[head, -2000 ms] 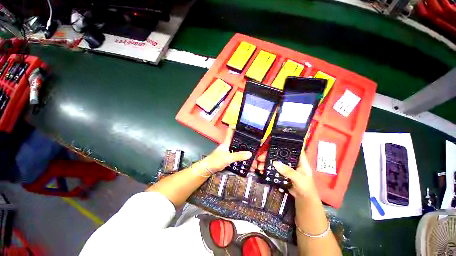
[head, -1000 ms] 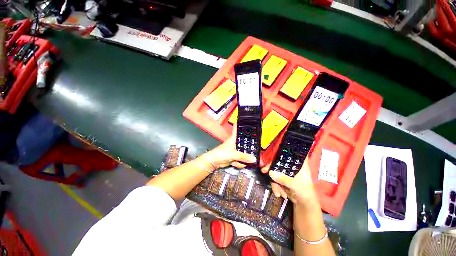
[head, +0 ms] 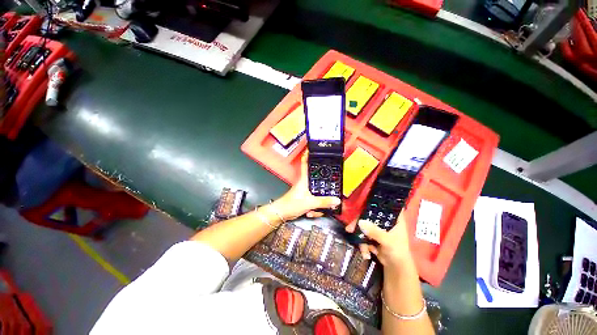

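My left hand point(head: 302, 198) holds an open black flip phone point(head: 324, 141) upright by its keypad half, thumb on the lower keys. My right hand point(head: 386, 241) holds a second open flip phone point(head: 407, 163), tilted to the right, thumb at its lower keys. Both screens are lit white. The phones are above a red tray point(head: 452, 245). Several closed phones with yellow faces point(head: 391, 112) lie in its pockets, some partly hidden by the left phone. Two right pockets hold white labels point(head: 460, 156).
Dark printed pieces point(head: 314, 247) lie along the near bench edge. A smartphone point(head: 512, 252) and a blue object lie on white paper point(head: 483, 209) at right. A beige fan-like grille point(head: 564, 322) is lower right. More red trays point(head: 33, 82) stand at far left.
Since two seconds ago, the two phones have moved apart, the left one turning more upright. Over the last second the phones have barely moved; the clock digits seen then no longer show on the screens.
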